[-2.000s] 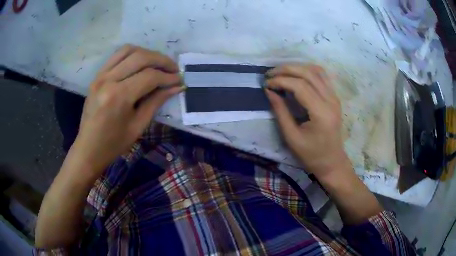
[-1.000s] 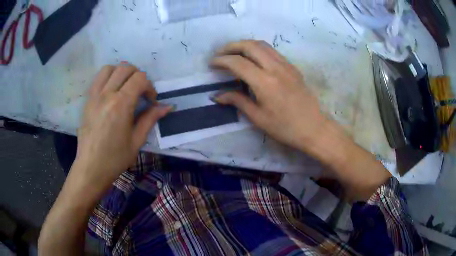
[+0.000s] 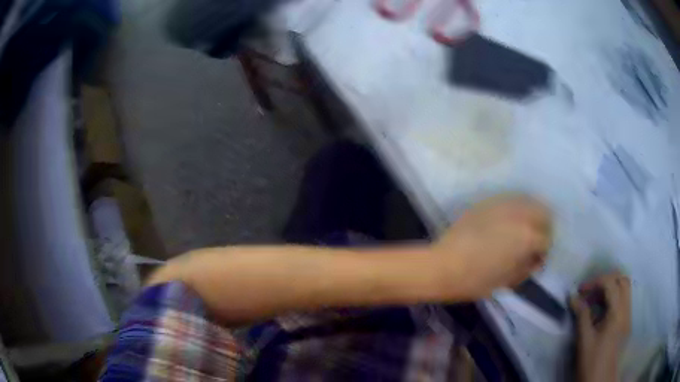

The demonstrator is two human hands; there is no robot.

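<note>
The picture is blurred. A dark fabric strip (image 3: 542,299) lies on white interfacing (image 3: 526,317) near the table's front edge, at the lower right. My left hand (image 3: 503,242) is at the left end of the piece, with its fingers curled and its fingertips hidden. My right hand (image 3: 605,310) is at the other end, with thumb and fingers bent close to the cloth. The middle strip between the hands is partly covered. Whether either hand grips the piece is too blurred to tell.
Red scissor handles (image 3: 455,19) and a larger dark cloth remnant (image 3: 499,69) lie on the table's far part. A pale sheet (image 3: 622,179) lies at the right. Left of the table edge are grey floor (image 3: 209,157) and a brown cardboard-like box (image 3: 130,209).
The view has swung to the left, so the table, piece and hands now sit at the right and more floor shows. The iron has left the view. Both hands remain at the piece.
</note>
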